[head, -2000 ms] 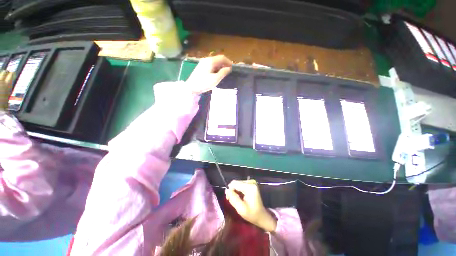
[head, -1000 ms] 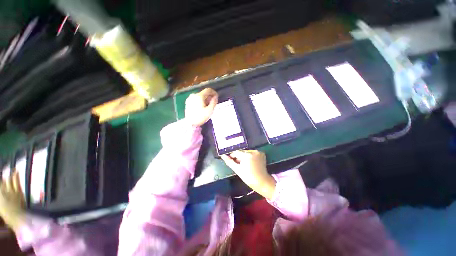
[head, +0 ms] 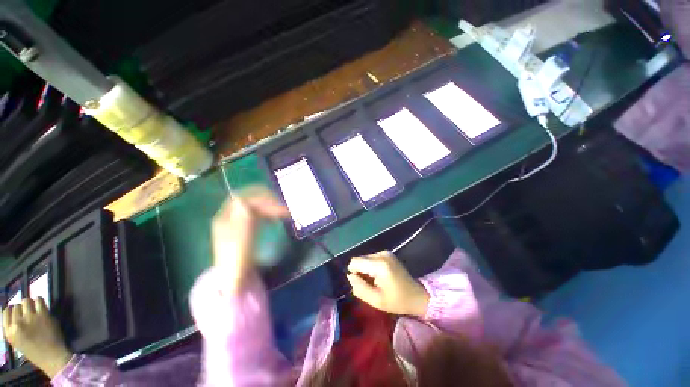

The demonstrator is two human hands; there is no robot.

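Several smartphones with glowing white screens lie in a black tray (head: 346, 127), side by side in slots; the leftmost phone (head: 304, 196) is nearest my hands. My left hand (head: 246, 227) is blurred, left of that phone, with a finger stretched to its left edge; nothing shows in it. My right hand (head: 386, 283) is curled below the tray's near edge. A thin dark rod (head: 325, 251) runs from the phone's lower end towards its fingers; the grip itself is hidden. A white cord (head: 469, 215) runs behind this hand.
A power strip with plugs (head: 541, 75) lies right of the tray. A wooden board (head: 333, 91) is behind it. A yellow-wrapped post (head: 147, 130) stands back left. Another tray (head: 85, 264) is at left, with a neighbour's hand (head: 34, 332) over its phones. A pink sleeve shows at right.
My left hand has moved from the tray's upper left down to the leftmost phone's side. My right hand has drawn back from that phone's lower end. The dark block on its screen is gone. The view has turned.
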